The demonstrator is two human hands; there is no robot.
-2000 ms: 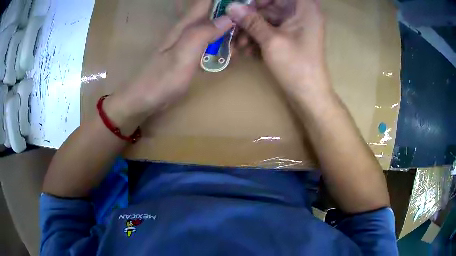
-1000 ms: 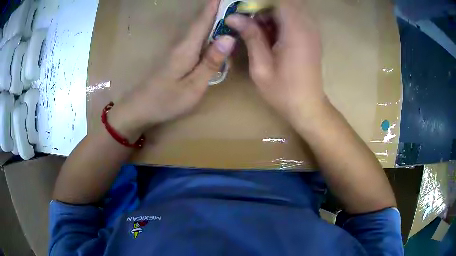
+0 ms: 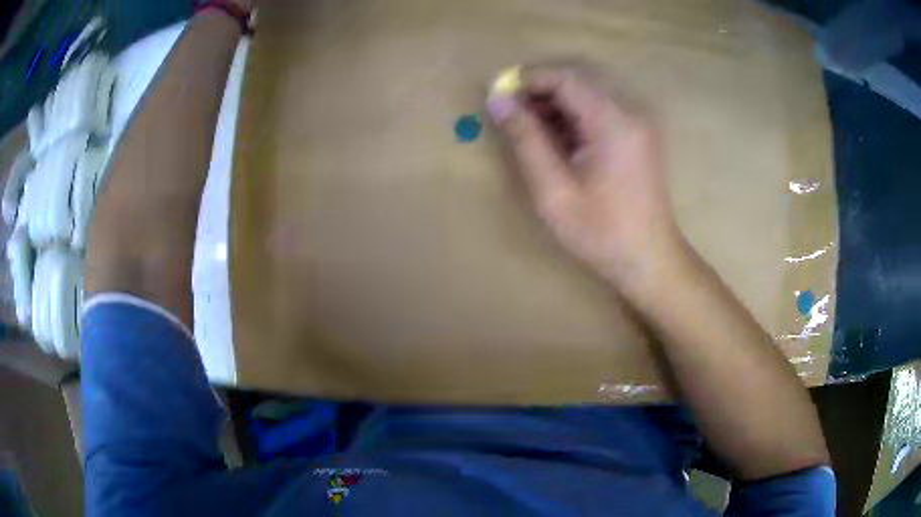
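Observation:
My right hand (image 3: 596,172) is over the upper middle of the brown cardboard sheet (image 3: 434,263), blurred, with thumb and index finger close together. A cream-yellow cover shows at its index fingertip. I cannot tell whether the fingers hold anything small. My left hand is cut off by the top edge; only the forearm (image 3: 151,202) and a red cord bracelet (image 3: 227,10) at the wrist show at the upper left. No device housing shows in front of me.
White rounded housings (image 3: 61,192) stand stacked in rows at the left, beside a white board (image 3: 214,273). Blue-green dots (image 3: 467,127) mark the cardboard. Shiny tape runs along its right and front edges. A dark green-blue surface (image 3: 884,202) lies at the right.
The white housing with the green board is gone from view. My left hand has moved up and left out of the picture. My right hand is lower in the view. The view has shifted.

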